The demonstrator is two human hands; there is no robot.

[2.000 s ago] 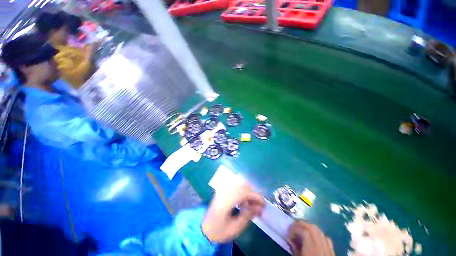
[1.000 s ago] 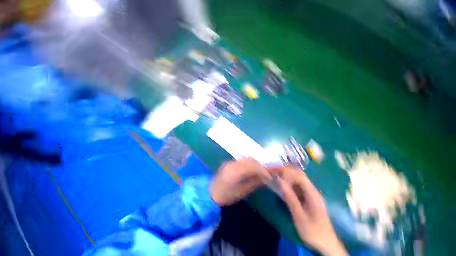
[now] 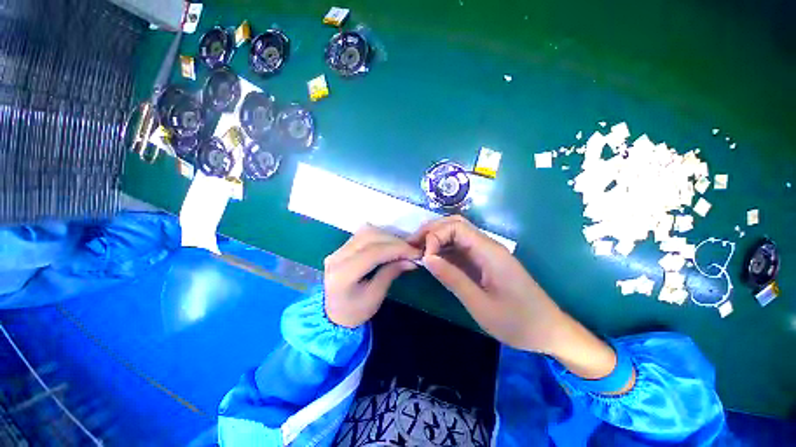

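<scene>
My left hand [image 3: 365, 269] and my right hand [image 3: 484, 275] meet fingertip to fingertip above the bench's near edge. A tiny pale piece shows between their fingertips, perhaps an adhesive pad; it is too small to name surely. A long white label strip [image 3: 345, 199] lies flat just beyond and partly under my hands. A round black electronic housing [image 3: 448, 184] with a shiny centre lies at the strip's far side. A silver-white battery [image 3: 488, 162] with a yellow end lies right beside it.
Several round housings [image 3: 258, 113] with batteries cluster at left. A second white strip [image 3: 203, 209] hangs over the near edge. Ribbed trays [image 3: 61, 113] stand far left. A heap of white squares [image 3: 641, 188] and thin white loops [image 3: 711, 271] lie right, near another housing [image 3: 761, 262]. A blue sleeve reaches in at left.
The view has turned down and sharpened. My hands were over the strip and are now at its near side, fingertips together. The heap and a housing at right show more fully.
</scene>
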